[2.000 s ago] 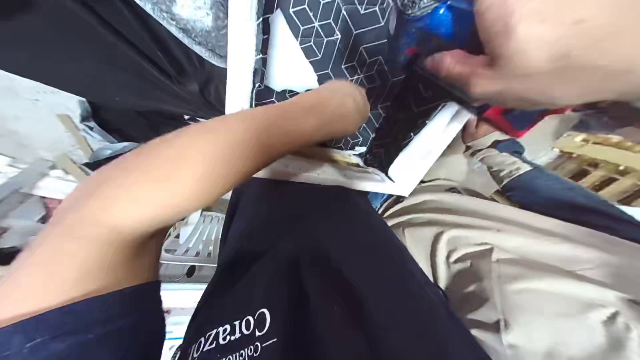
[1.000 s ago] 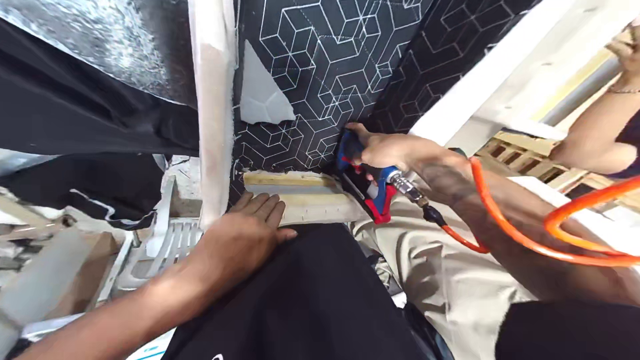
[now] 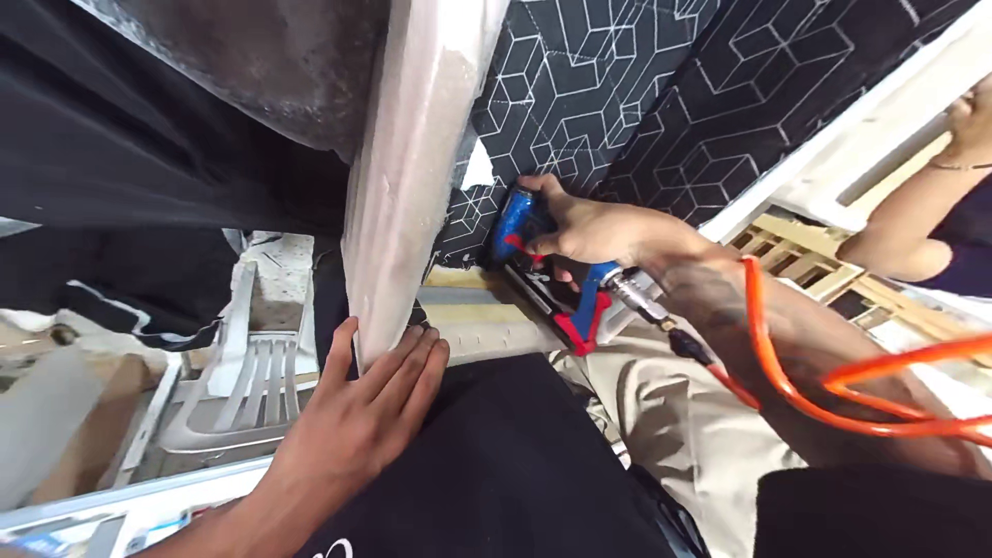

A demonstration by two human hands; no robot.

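Observation:
My left hand (image 3: 368, 399) lies at the lower corner of a frame, its fingers against the end of a pale padded rail (image 3: 407, 170) and a crosspiece (image 3: 496, 335) with staples in it. My right hand (image 3: 593, 229) grips a blue and red pneumatic stapler (image 3: 515, 217), whose nose meets the black fabric (image 3: 573, 93) with white geometric lines near the crosspiece. A metal air coupling (image 3: 639, 298) joins the tool to an orange hose (image 3: 763, 341). A torn white patch (image 3: 478, 167) shows on the fabric beside the rail.
A white plastic chair (image 3: 260, 384) stands at the lower left, below dark cloth (image 3: 155, 147). Another person's arm (image 3: 903, 209) reaches in at the right, above wooden pallets (image 3: 814, 263). A white-edged rail (image 3: 775, 186) borders the fabric on the right.
My left hand, across the fabric two seconds ago, is now at the rail's lower end. The stapler, raised at the upper right two seconds ago, has come down to the fabric by the crosspiece.

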